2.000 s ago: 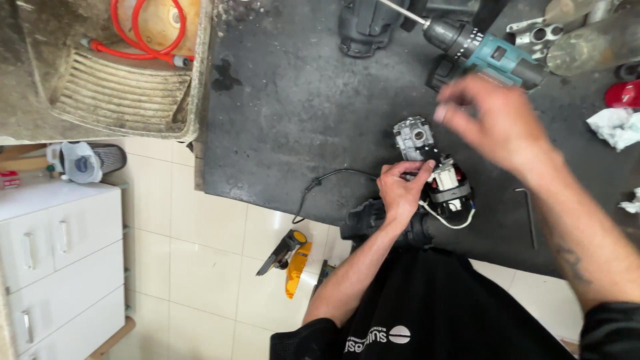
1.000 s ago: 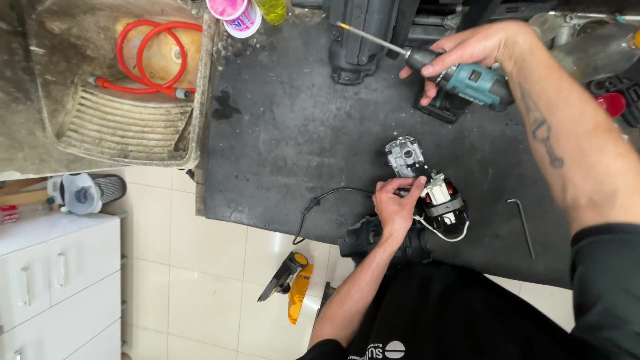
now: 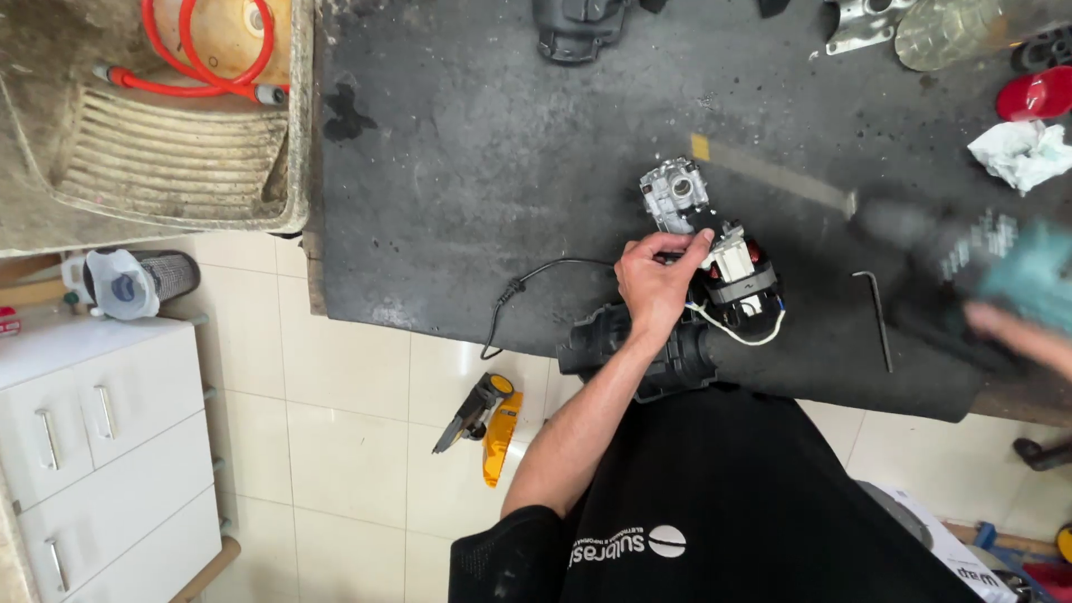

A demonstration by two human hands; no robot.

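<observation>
My left hand (image 3: 662, 280) pinches a small dark part between thumb and fingers, between a cast metal pump head (image 3: 677, 191) and an electric motor (image 3: 741, 276) with a white wire. Under my left wrist lies a black plastic housing (image 3: 691, 356), and a black power cable (image 3: 536, 272) runs off to the left. At the right edge my right hand (image 3: 1013, 331), blurred, holds a teal cordless drill (image 3: 1034, 272). Its long bit (image 3: 779, 177) with a yellow tip points left, toward the pump head.
A hex key (image 3: 878, 322) lies right of the motor. Another black housing (image 3: 578, 29) is at the back. Far right are a clear bottle (image 3: 938, 33), a red object (image 3: 1036, 94) and crumpled white paper (image 3: 1022, 155). A stone sink (image 3: 303, 126) borders the bench's left.
My right hand took hold of the drill at the back of the bench and has brought it nearer, to the right side. My left hand stays at the motor and pump assembly.
</observation>
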